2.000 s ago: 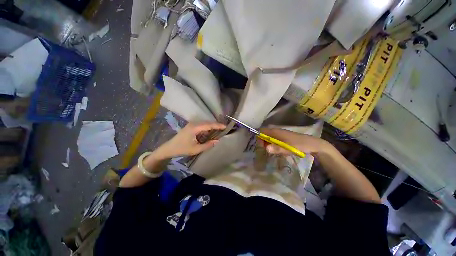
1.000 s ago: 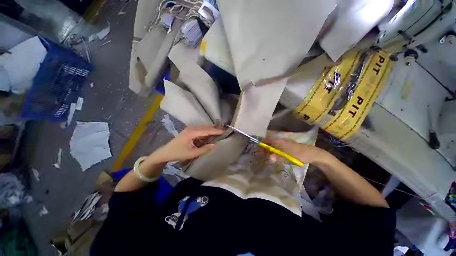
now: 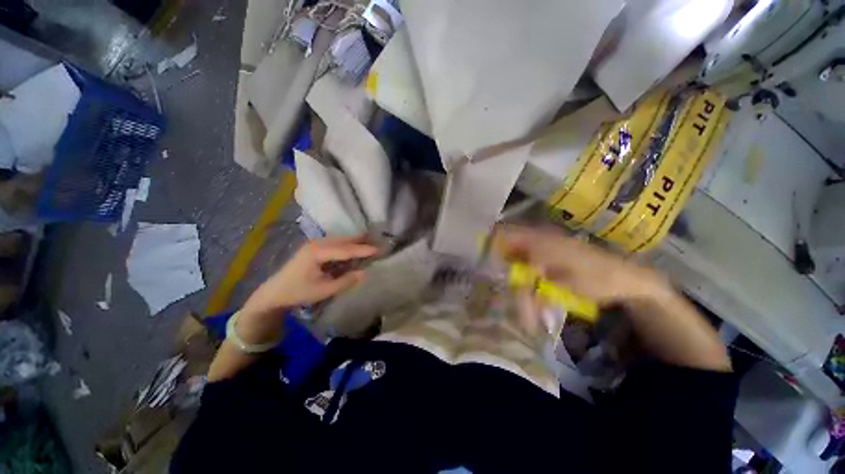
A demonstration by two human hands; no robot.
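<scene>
Pale grey-beige panels hang from the machine table down over my lap, with darker folds near my hands. My left hand pinches a panel edge between thumb and fingers, left of the middle. My right hand is blurred, right of the middle, and holds the yellow-handled scissors. The scissor blades are blurred and cannot be made out. The patterned apron lies under the panels.
The white machine bed with yellow printed tape is at the right. Tied bundles hang at the upper left. A blue crate and a pale scrap are on the floor at the left.
My right hand has moved right with the scissors, away from the panel edge, and the scissors have turned. My left hand has moved a little left and down, still at the panel.
</scene>
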